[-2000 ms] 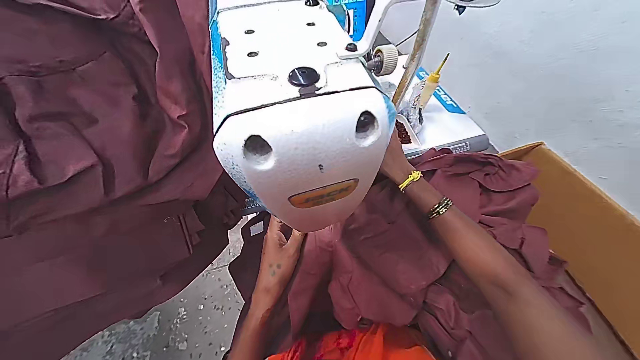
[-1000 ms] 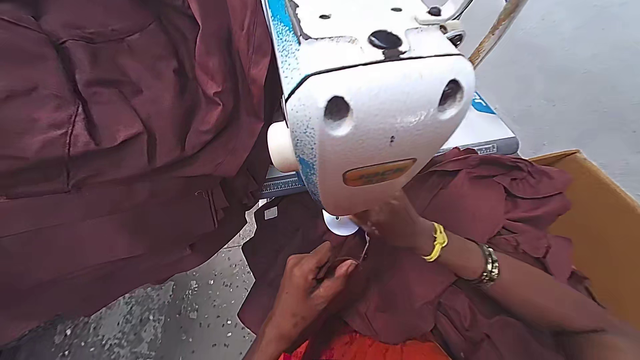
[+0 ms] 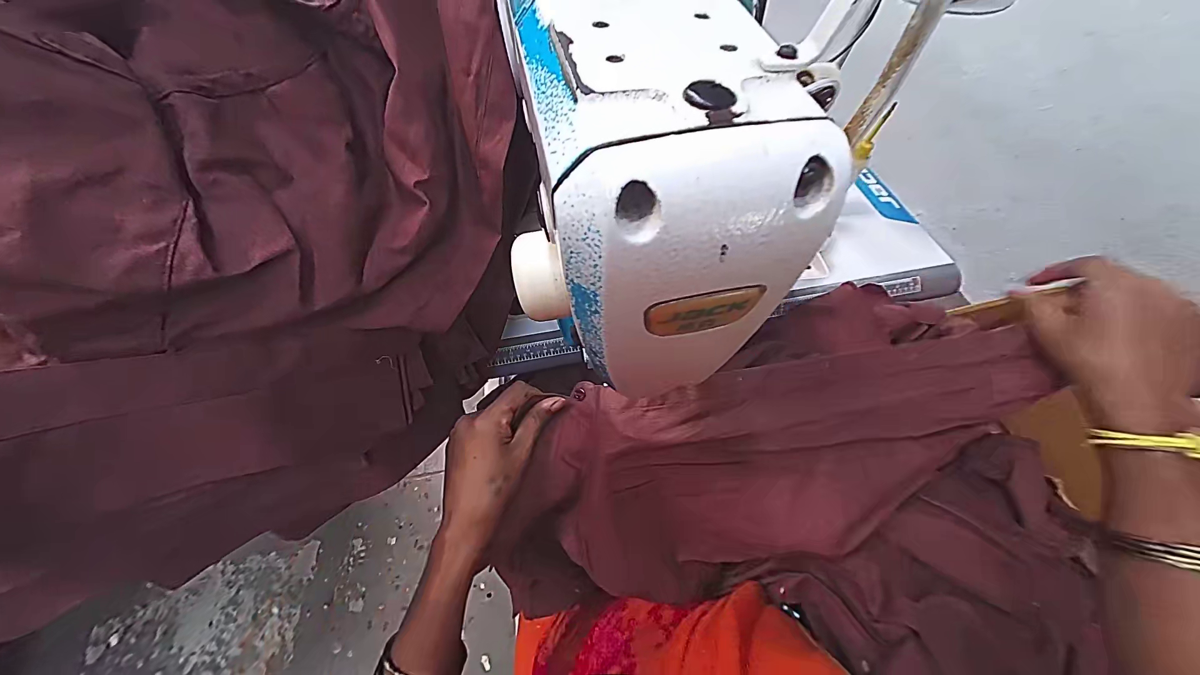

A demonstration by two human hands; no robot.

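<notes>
A white and blue Jack sewing machine head (image 3: 694, 225) stands at the upper middle and hides its needle area. Just below its left side, my left hand (image 3: 492, 459) grips an edge of a maroon cloth piece (image 3: 750, 459). Off to the right, my right hand (image 3: 1116, 337) has its fingers closed on the other end of that cloth, which is stretched between the two hands under the machine head. A thin pale item shows at the right fingertips; what it is cannot be told.
Maroon garments (image 3: 234, 234) hang in a large heap at the left. More maroon cloth (image 3: 947, 562) lies bunched at the lower right, beside a cardboard box (image 3: 1059, 450). A thread-stand pole (image 3: 900, 70) rises behind the machine. Orange clothing (image 3: 675, 637) covers my lap.
My right hand has moved from beneath the machine head out to the right, drawing cloth with it. My left hand, lower down a second ago, is now up at the cloth's left edge.
</notes>
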